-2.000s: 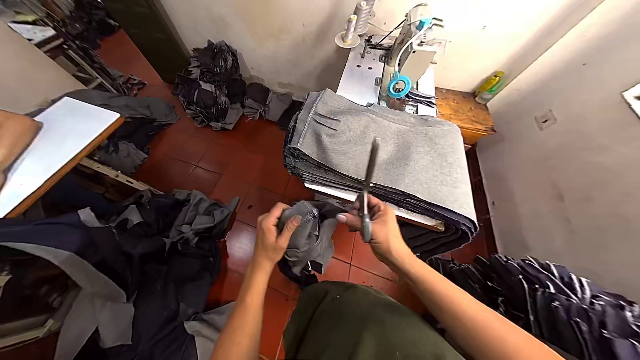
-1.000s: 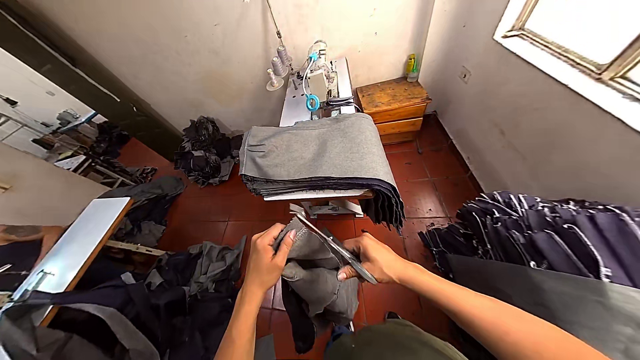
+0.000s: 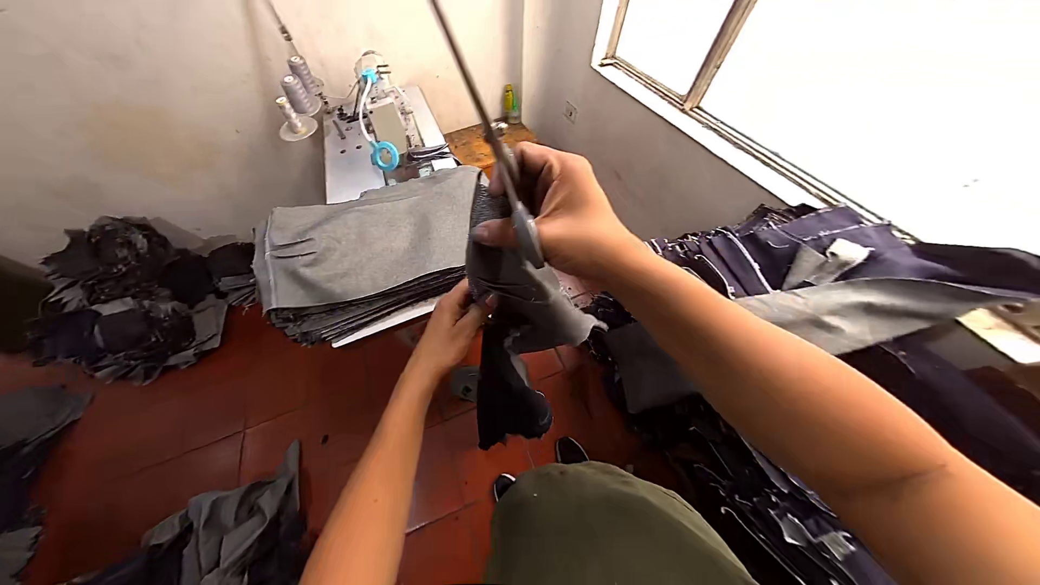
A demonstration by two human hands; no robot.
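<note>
My right hand [image 3: 561,199] is raised, holding metal scissors [image 3: 508,175] with the long blades pointing up and away; its thumb and fingers also pinch the upper edge of a gray and dark denim piece [image 3: 528,292]. Lower down, my left hand [image 3: 459,317] grips the same piece at its left edge. The cloth hangs between my hands, its dark end dangling above the floor. Just behind and to the left, a stack of gray cut fabric panels [image 3: 366,236] lies on the table of a sewing machine [image 3: 386,122].
Thread cones [image 3: 299,93] stand left of the machine, and a wooden cabinet [image 3: 487,142] is behind it. Fabric scraps [image 3: 138,301] are heaped on the tiled floor at left, with more gray cloth [image 3: 231,520] nearer me. Dark denim pieces [image 3: 731,260] are piled at right, below a window.
My right hand has risen with the scissors, and its fingers now pinch the cloth too. The cloth, held lower between my hands one second ago, has come up beside the stack. The view has shifted.
</note>
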